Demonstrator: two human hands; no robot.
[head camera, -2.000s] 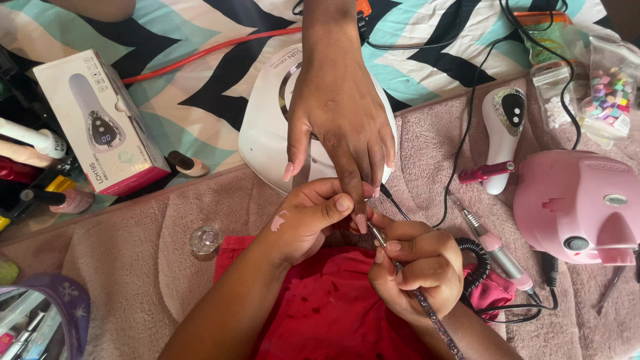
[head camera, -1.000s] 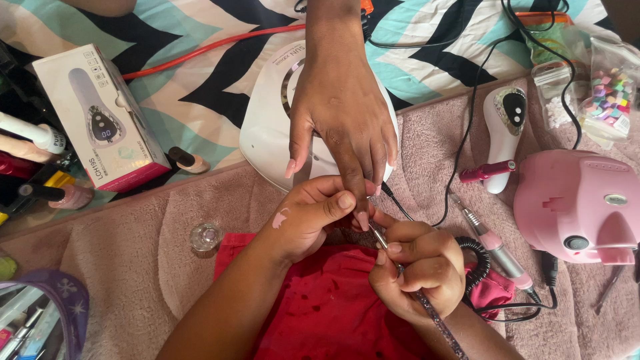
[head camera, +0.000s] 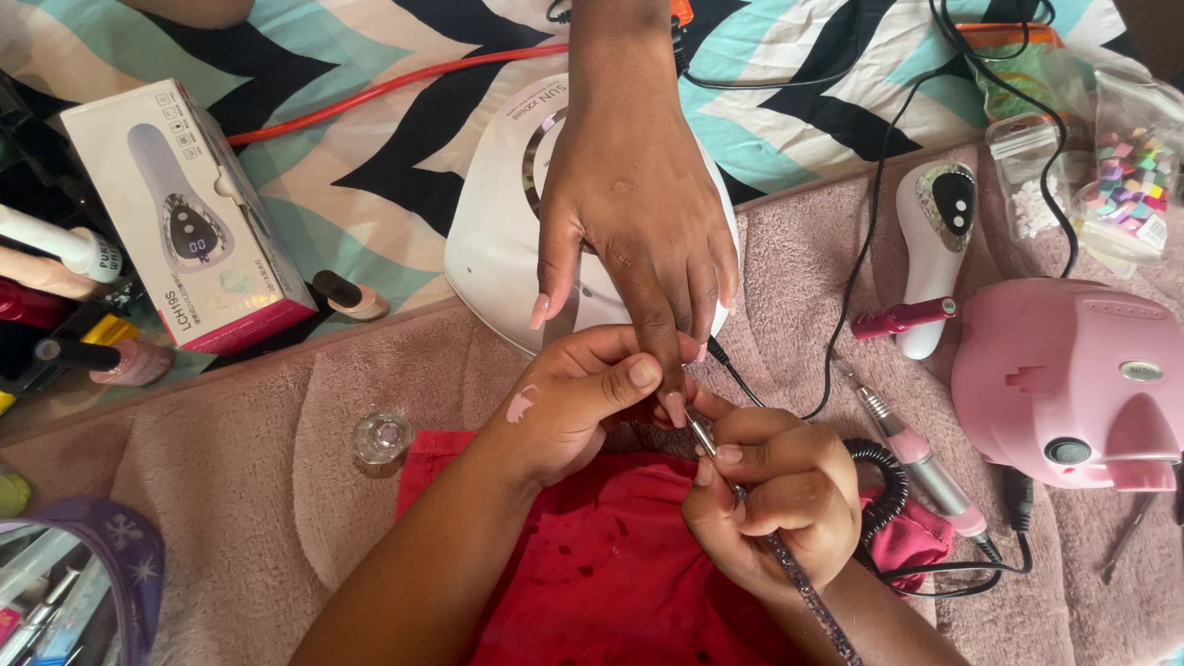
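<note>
My left hand (head camera: 578, 393) holds the index finger of another person's hand (head camera: 638, 203) between thumb and fingers; a pink smear marks its back. In my right hand (head camera: 786, 495) is a slim nail brush (head camera: 805, 592) with a speckled handle and metal ferrule, its tip at that finger's pink nail (head camera: 674, 409). The other person's hand reaches down from the top, palm down, over a white nail lamp (head camera: 499, 231). A red cloth (head camera: 601, 555) lies under my hands. A small clear glass dish (head camera: 380, 438) stands left of my left wrist.
On the right are a pink nail-drill unit (head camera: 1064, 370), its handpiece (head camera: 925, 462) with a coiled cord, a white handheld lamp (head camera: 925, 268), a magenta bottle (head camera: 902, 318) and bags of small pieces (head camera: 1124, 185). On the left are a lamp box (head camera: 190, 222), polish bottles (head camera: 351, 296) and a purple tool container (head camera: 139, 573).
</note>
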